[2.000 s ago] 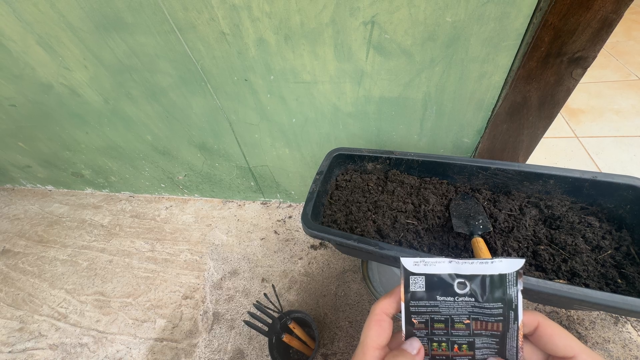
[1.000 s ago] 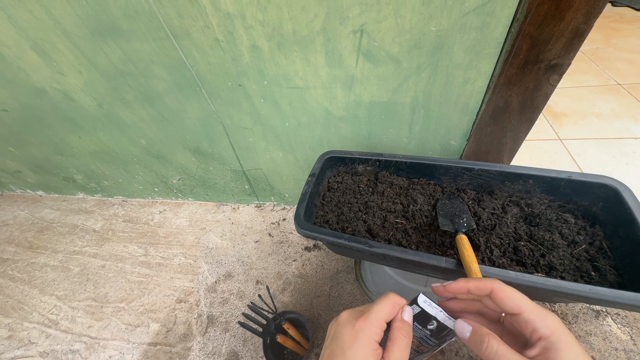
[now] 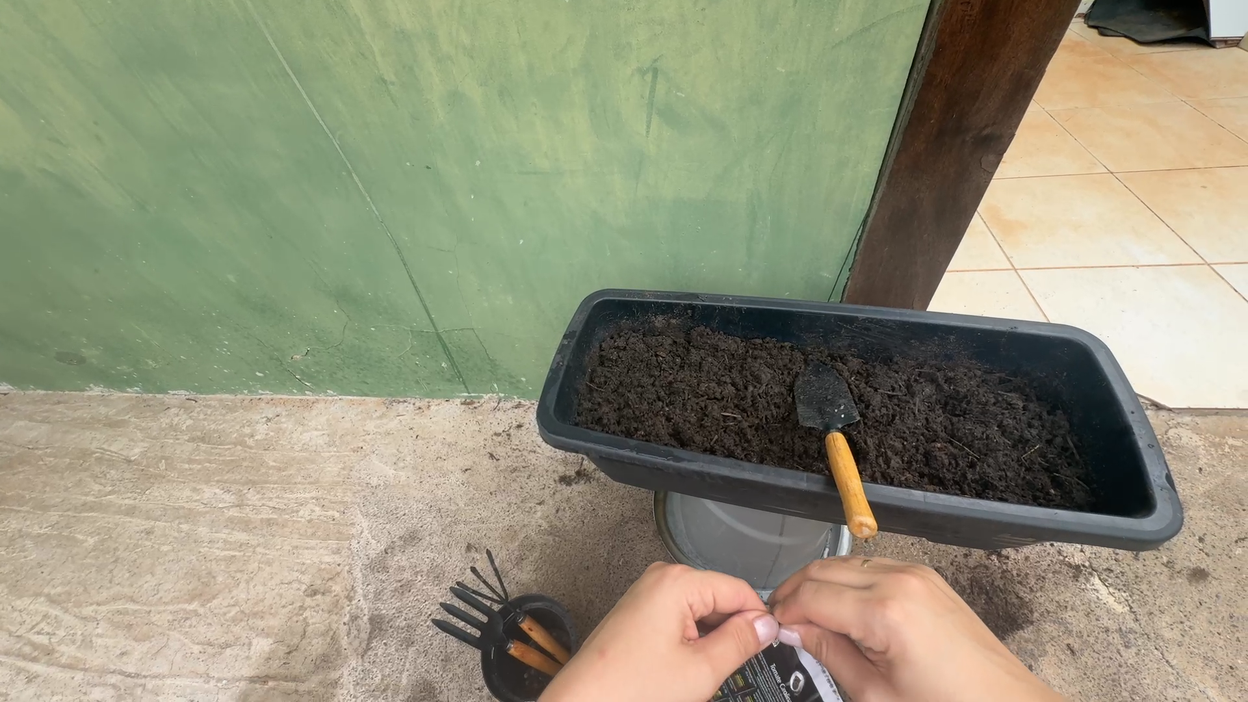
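Near the bottom edge, my left hand (image 3: 673, 629) and my right hand (image 3: 877, 619) pinch the top edge of a black printed seed packet (image 3: 770, 675) between thumbs and fingers, fingertips touching. The packet is tilted and partly hidden by the hands. Beyond them is a long dark plastic planter (image 3: 702, 472) of dark soil (image 3: 697, 390). A hand trowel (image 3: 848, 483) with a wooden handle lies in it, blade on the soil and handle over the near rim.
A small black pot (image 3: 509, 673) at lower left holds a hand fork (image 3: 476, 616) and a hand cultivator (image 3: 497, 575). A round metal lid or container (image 3: 751, 536) is under the planter. Behind stand a green wall (image 3: 439, 195) and a wooden post (image 3: 960, 146).
The packet was first held upright with its printed side facing me; it is now tilted and lower. Both hands have come together at its top edge.
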